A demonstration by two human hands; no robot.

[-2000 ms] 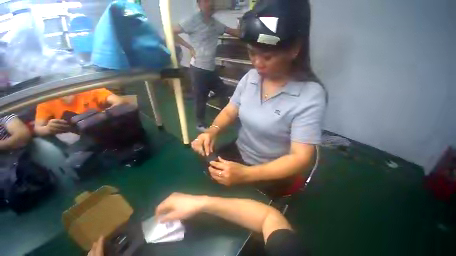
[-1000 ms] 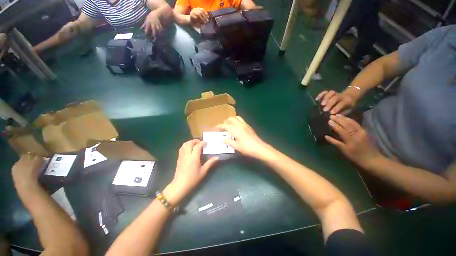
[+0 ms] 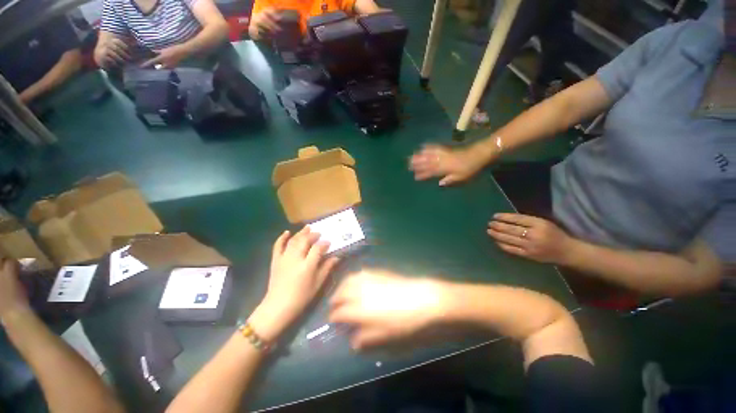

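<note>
An open mailer box stands in front of me, its brown lid raised at the back. A white leaflet lies on top of its contents. My left hand, with a beaded bracelet, rests on the box's left front edge and the leaflet's left part. My right hand is blurred, off the box, over a black printed card lying on the table; whether it grips the card I cannot tell.
On the left are open boxes with white leaflets, black cards and a neighbour's arm. Black boxes are stacked at the far side before two seated people. A person in grey sits at right, one hand reaching over the table.
My right hand has left the leaflet and moved toward me, over the black card. My left hand stays at the box. The right neighbour's hands have parted, and one reaches out.
</note>
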